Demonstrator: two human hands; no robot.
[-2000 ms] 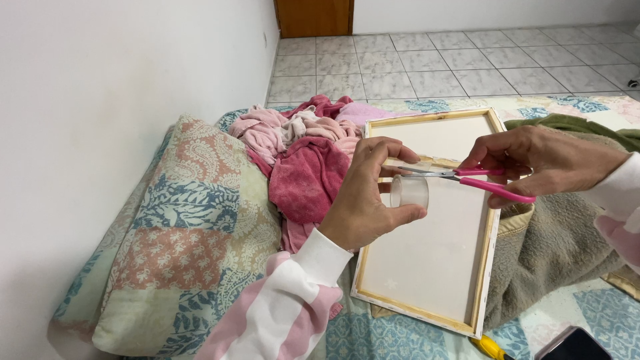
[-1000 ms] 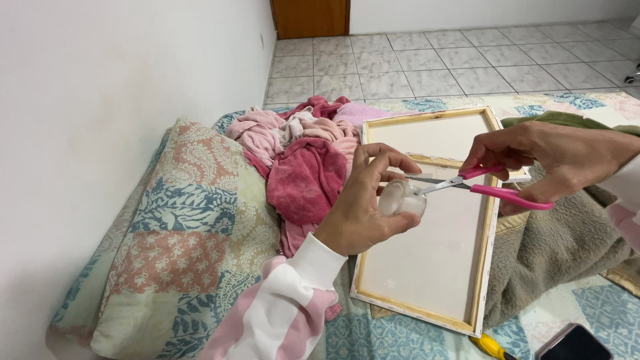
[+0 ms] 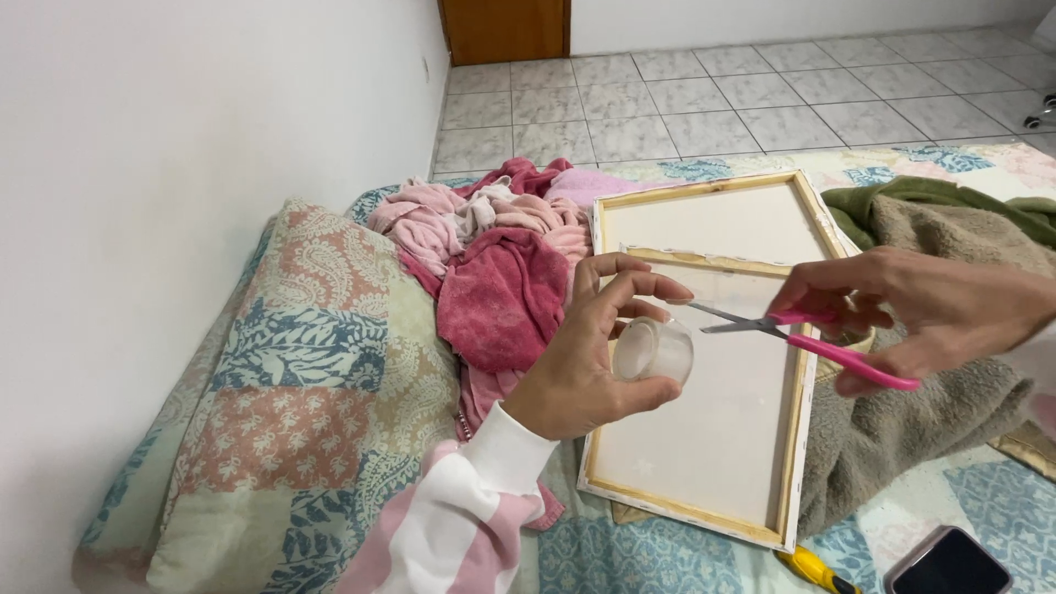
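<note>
My left hand (image 3: 598, 355) grips a small translucent cylinder (image 3: 670, 351), possibly a roll of clear tape, between thumb and fingers, its round end tilted toward me. My right hand (image 3: 899, 318) holds pink-handled scissors (image 3: 841, 355), with fingers in the handle loops. The scissor blades are parted and point left, their tips just right of the cylinder and close to my left fingertips. Beneath both hands lie stretched canvases, backs up: one (image 3: 693, 503) in front and another (image 3: 701, 191) partly under it, both with wooden frames.
A patchwork-patterned pillow (image 3: 305, 355) leans by the white wall at left. Pink cloths (image 3: 503, 305) are heaped beside the canvases. A grey-brown fleece blanket (image 3: 899, 437) and green cloth (image 3: 932, 198) lie at right. A yellow cutter (image 3: 813, 569) and a phone (image 3: 949, 565) rest on the bedspread near me.
The scissors' blades, earlier at the translucent cylinder, are now a little to the right of it and spread wider. My left hand has turned the cylinder so its round end shows.
</note>
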